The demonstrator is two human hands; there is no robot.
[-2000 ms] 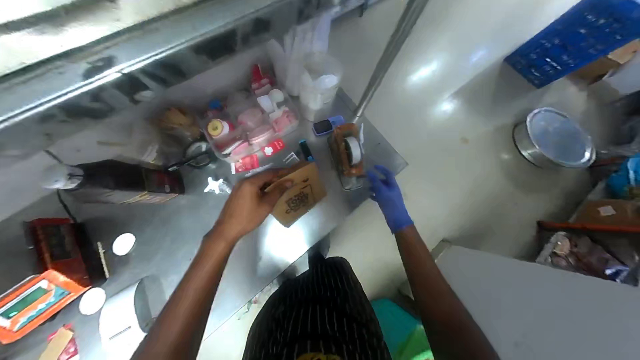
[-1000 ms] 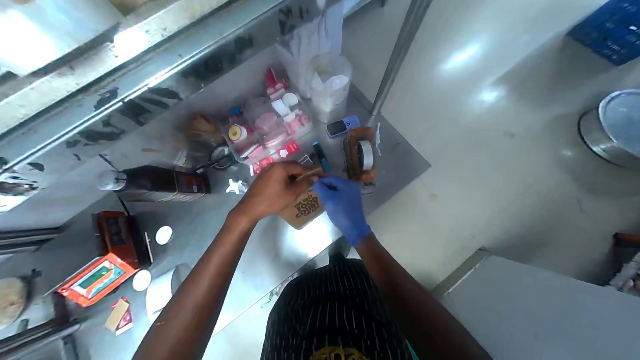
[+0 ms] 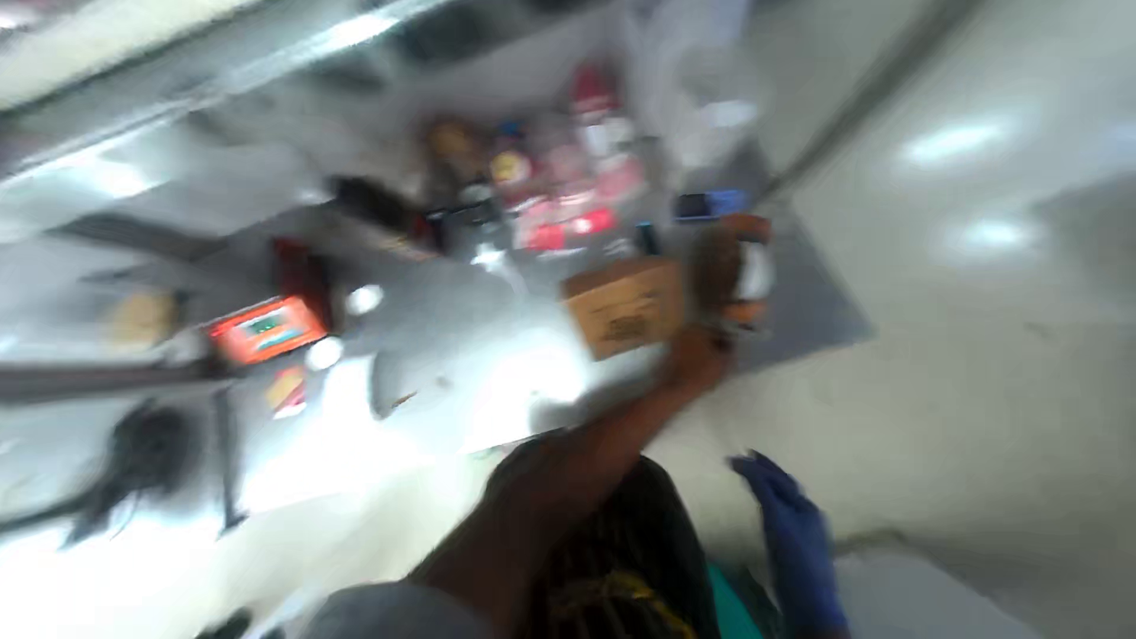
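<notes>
The head view is badly blurred. A small brown cardboard box [image 3: 630,311] with dark print stands on the steel counter [image 3: 444,319], touched by neither hand as far as I can see. My bare left hand [image 3: 701,355] reaches across to the tape dispenser [image 3: 750,266] just right of the box; the blur hides whether its fingers grip it. A roll of tape shows pale in the dispenser. My right hand [image 3: 781,501], in a blue glove, is low and to the right, off the counter, with nothing visible in it.
Behind the box are a clear container of red and pink items [image 3: 568,195], a phone-like device [image 3: 710,204] and a translucent tub [image 3: 719,98]. An orange-framed device [image 3: 271,328] lies at left. A metal post [image 3: 870,89] rises at the counter's right corner.
My left hand has left the box and moved right to the tape dispenser. My gloved right hand, at the box one second ago, has drawn back toward my body.
</notes>
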